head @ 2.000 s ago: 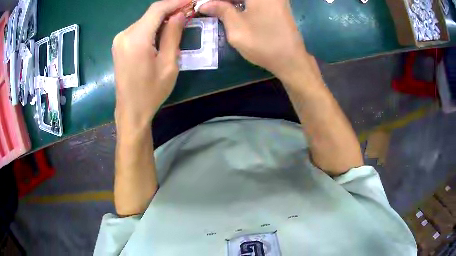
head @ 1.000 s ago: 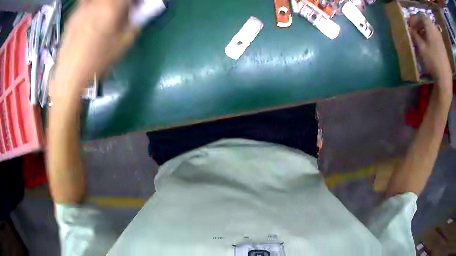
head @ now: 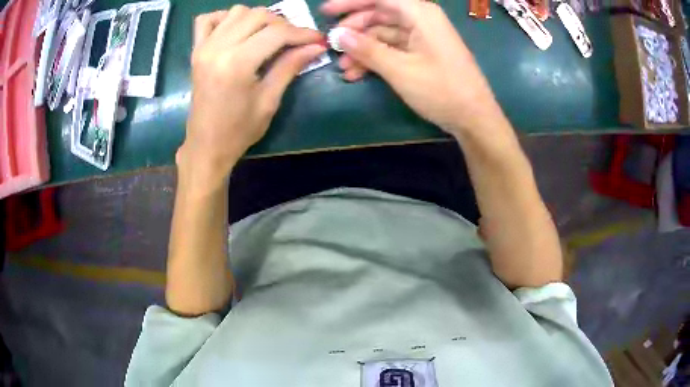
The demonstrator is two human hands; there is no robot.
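Note:
A small white round part [head: 335, 39] is between the thumb and fingers of my right hand [head: 405, 57]. My left hand [head: 250, 75] is beside it, thumb and index fingertip pinched together and almost touching the part; a reddish bit shows at these fingertips, too small to make out. A white housing frame [head: 301, 17] lies behind and under my left hand, partly hidden by it. I cannot tell whether the left fingers hold the frame or a thin wire.
Overlapping white frames with green boards [head: 113, 79] lie at left, beside a pink-red tray [head: 34, 143]. Silvery oblong pieces [head: 573, 30] and copper-orange ones [head: 480, 8] lie at the upper right. A carton [head: 629, 75] of white round parts stands at the right edge.
My right hand has come back from the carton to the middle with a white round part. My left hand has come back from the upper left, and a white frame now shows by it.

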